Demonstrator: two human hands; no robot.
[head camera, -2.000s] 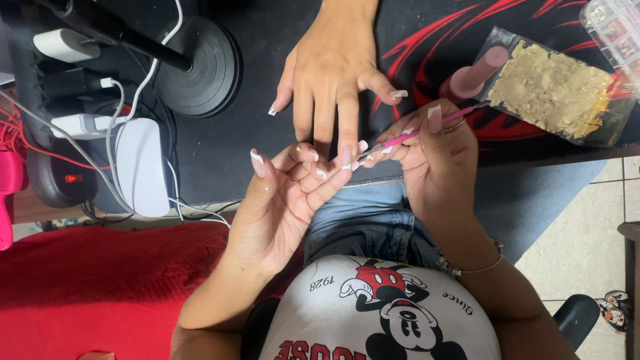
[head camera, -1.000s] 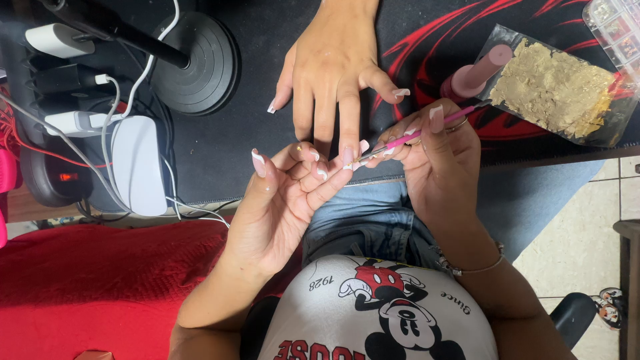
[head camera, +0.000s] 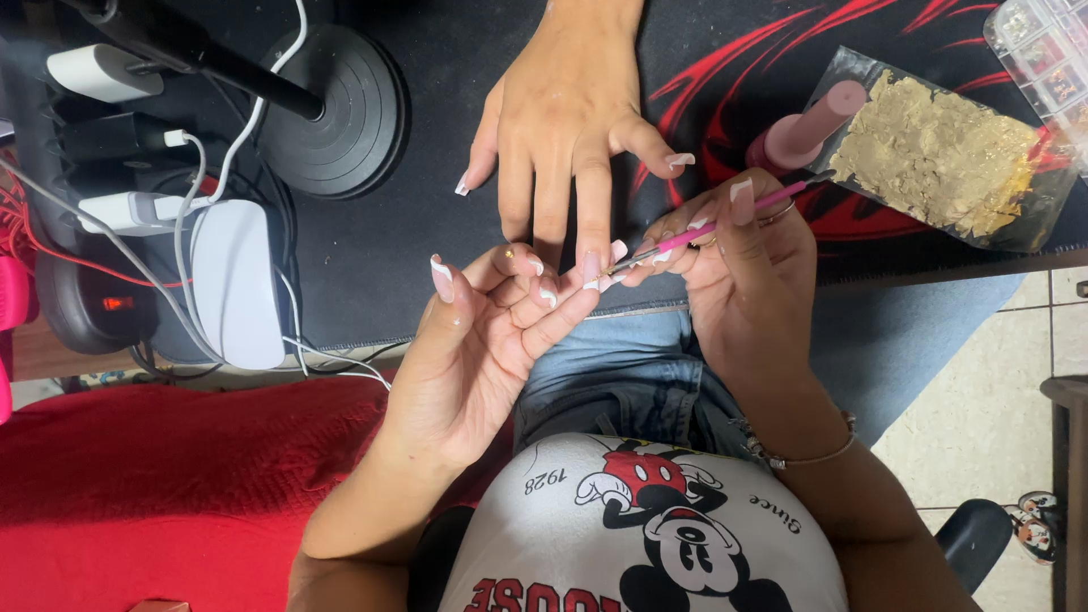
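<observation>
My right hand (head camera: 748, 263) grips a pink-handled nail art brush (head camera: 693, 234), its fine tip touching a long nail on another person's hand (head camera: 569, 127). My left hand (head camera: 476, 340) lies palm up under that person's fingertips, its fingers bent around the fingertip being touched. The other person's hand rests palm down with fingers spread, the nails long with white tips. To the right of the brush, a plastic sheet or bag with gold foil (head camera: 935, 157) lies by a pink bottle (head camera: 799, 136).
A black round lamp or stand base (head camera: 336, 110) stands at the left on the black and red mat (head camera: 459, 51). Nearby are a white oval device (head camera: 238, 285), white plugs (head camera: 127, 212) and tangled cables. A clear compartment box (head camera: 1045, 59) sits at the upper right corner.
</observation>
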